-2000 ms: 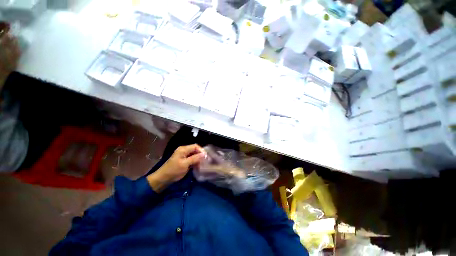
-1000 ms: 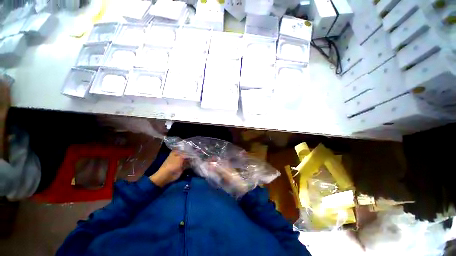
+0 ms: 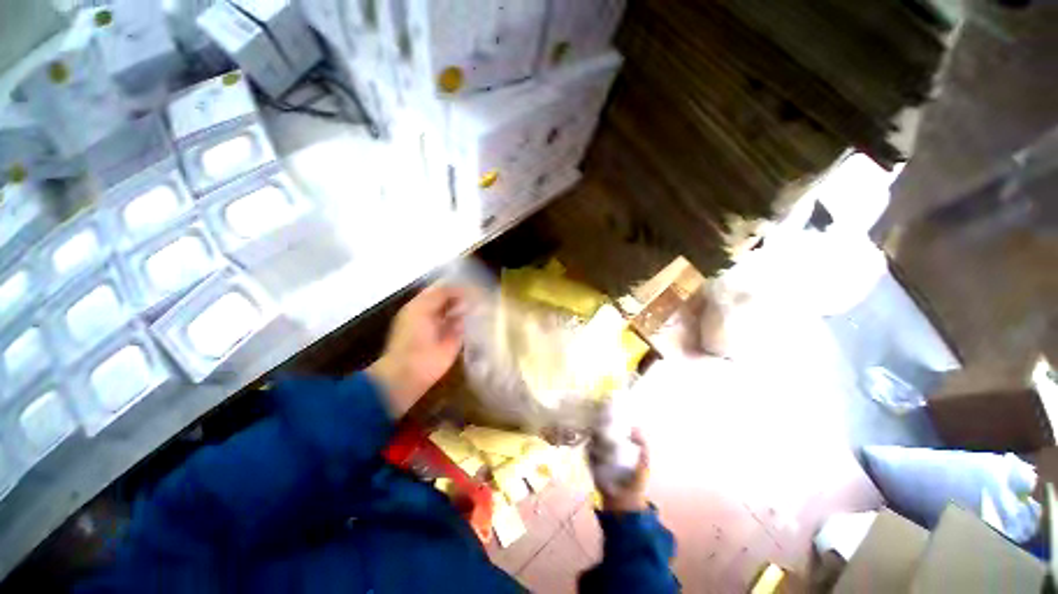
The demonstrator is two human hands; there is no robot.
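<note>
A clear crinkled plastic bag [image 3: 493, 348] is stretched between my hands, off the table's front edge. My left hand [image 3: 415, 346] grips its upper left end. My right hand [image 3: 628, 478] is at its lower right end, closed on the plastic; it is blurred, and whether anything is inside the bag there cannot be told. Open white box bases [image 3: 220, 325] with rounded white recesses stand in rows on the table at left.
Stacked closed white boxes [image 3: 528, 145] with yellow dots stand at the table's right end. A dark cable [image 3: 331, 95] lies beside boxes. Below are yellow scraps [image 3: 511, 464], a red object [image 3: 447, 473] and glaring white material [image 3: 743, 429]. Cardboard boxes [image 3: 969, 557] are at lower right.
The view has swung right, towards the floor beside the table. The bag has moved from over my lap to beyond the table edge, and my right hand now shows at its far end.
</note>
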